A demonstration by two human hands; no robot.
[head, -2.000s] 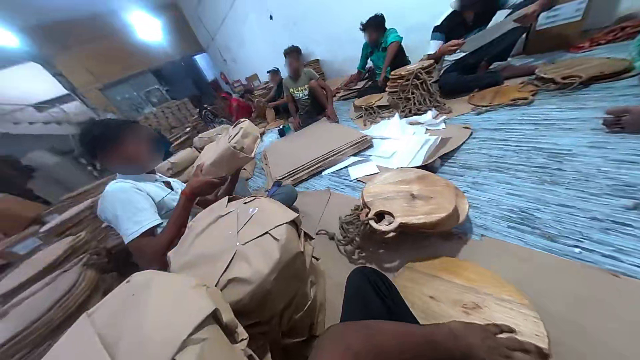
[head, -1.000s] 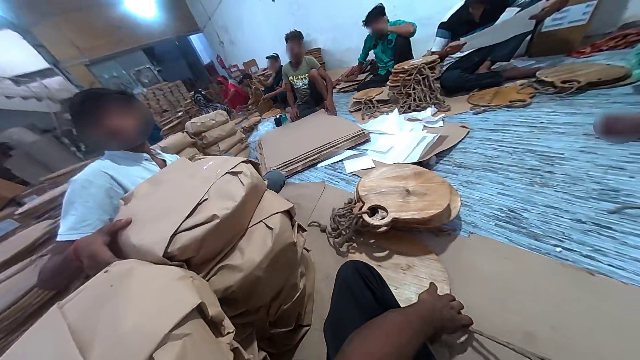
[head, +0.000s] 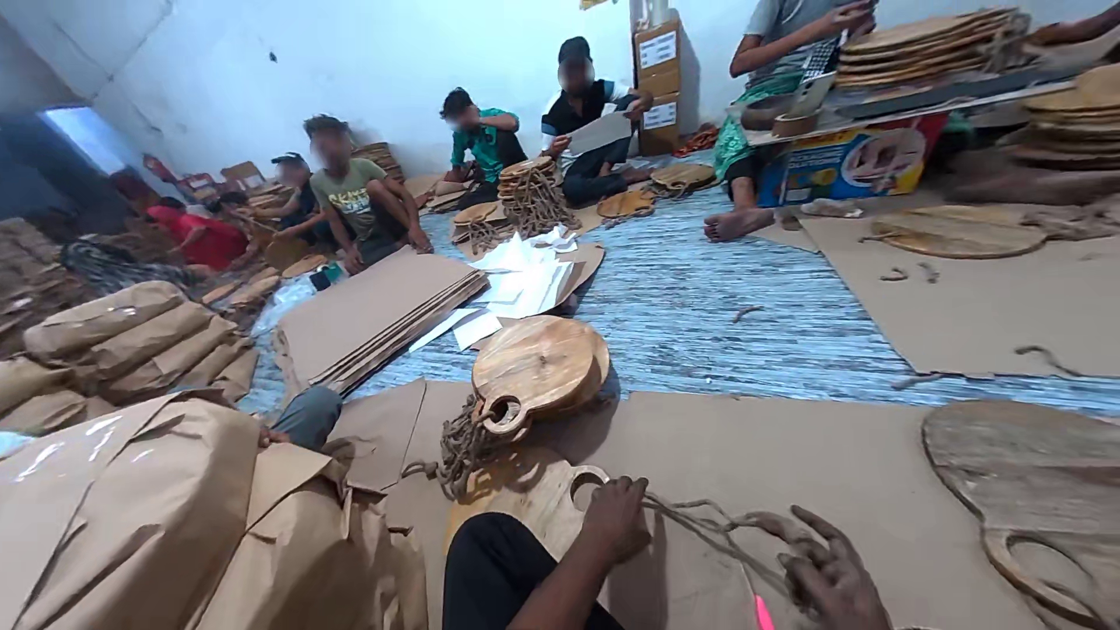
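My left hand is closed on brown rope at the ring handle of a round wooden board, which lies beside my bent knee. From it the rope strands run right to my right hand, whose fingers are spread and bent. Strands reach those fingers, but whether they grip them is unclear. A pink object, partly cut off by the frame, is below the strands. Just beyond my left hand are stacked round wooden boards with bundled rope at their handles.
Large brown paper-wrapped bundles stand close at left. Ahead are stacked cardboard sheets and white papers. Another wooden board lies at right on cardboard. Several people sit farther back, one holding a grey sheet.
The view has swung right. My left hand has gone from lying on the board to holding rope at its handle. My right hand is now in view by the rope.
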